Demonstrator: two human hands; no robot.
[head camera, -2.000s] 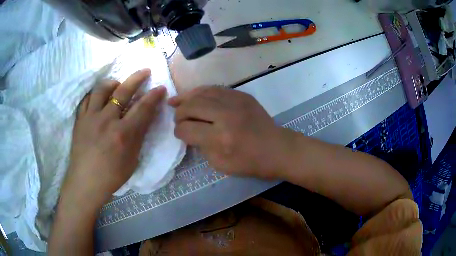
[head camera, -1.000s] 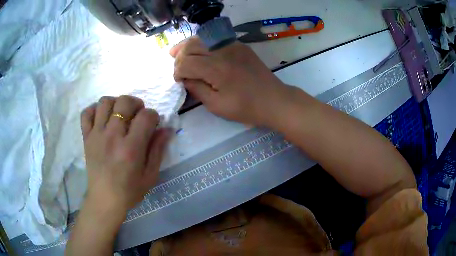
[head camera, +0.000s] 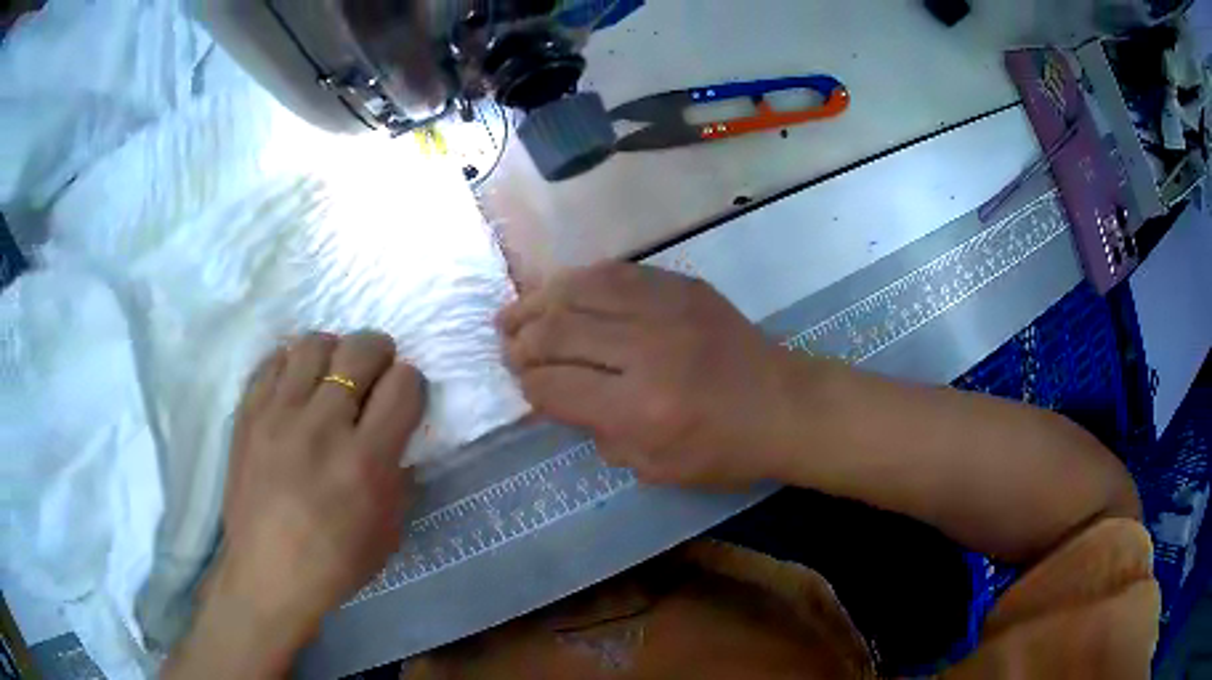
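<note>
A white crinkled garment (head camera: 266, 253) covers the left side and runs under the head of the sewing machine (head camera: 359, 60). The cloth is brightly lit below the needle area. My left hand (head camera: 326, 452), with a gold ring, lies on the garment with fingers curled, near its front edge; whether it pinches cloth is hidden. My right hand (head camera: 651, 372) holds the garment's right edge between thumb and fingers. A grey knob-like attachment (head camera: 566, 136) sits right of the needle area.
Thread snips (head camera: 731, 112) with blue and orange handles lie right of the knob. A pink-mauve smartphone (head camera: 1079, 173) lies at the table's right end. A printed ruler strip (head camera: 917, 284) runs along the front edge. Blue crates (head camera: 1063, 385) stand beyond that edge.
My right hand has moved from beside the needle back toward the front edge. The garment lies spread flatter between my hands. My left hand has shifted slightly toward the front edge.
</note>
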